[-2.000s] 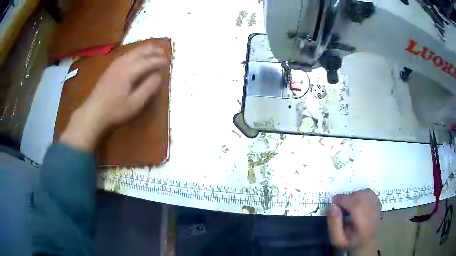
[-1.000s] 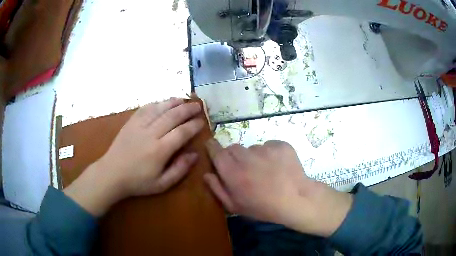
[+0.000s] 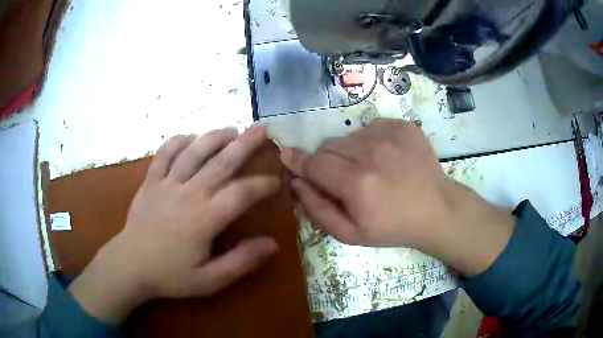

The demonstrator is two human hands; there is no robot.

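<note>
The orange-brown leather panel (image 3: 99, 191) lies on the table in front of me, with a small white tag near its left edge. My left hand (image 3: 198, 211) rests palm down on it, fingers spread, the fingertips near its top right corner. My right hand (image 3: 377, 185) is curled, with forefinger and thumb at the panel's right edge just below that corner. A small dark bit shows between these fingertips; I cannot tell what it is.
The sewing machine head (image 3: 350, 30) overhangs the metal bed, with the slide plate (image 3: 291, 79) and needle area beyond my hands. A red-wrapped tool (image 3: 582, 178) lies at the right. Another brown panel (image 3: 20, 46) is far left.
My view has shifted closer. Both hands stay at the panel's top right corner; my left fingers are more spread. Since the earliest frame, the panel was turned and brought toward me, and my right hand came to its edge.
</note>
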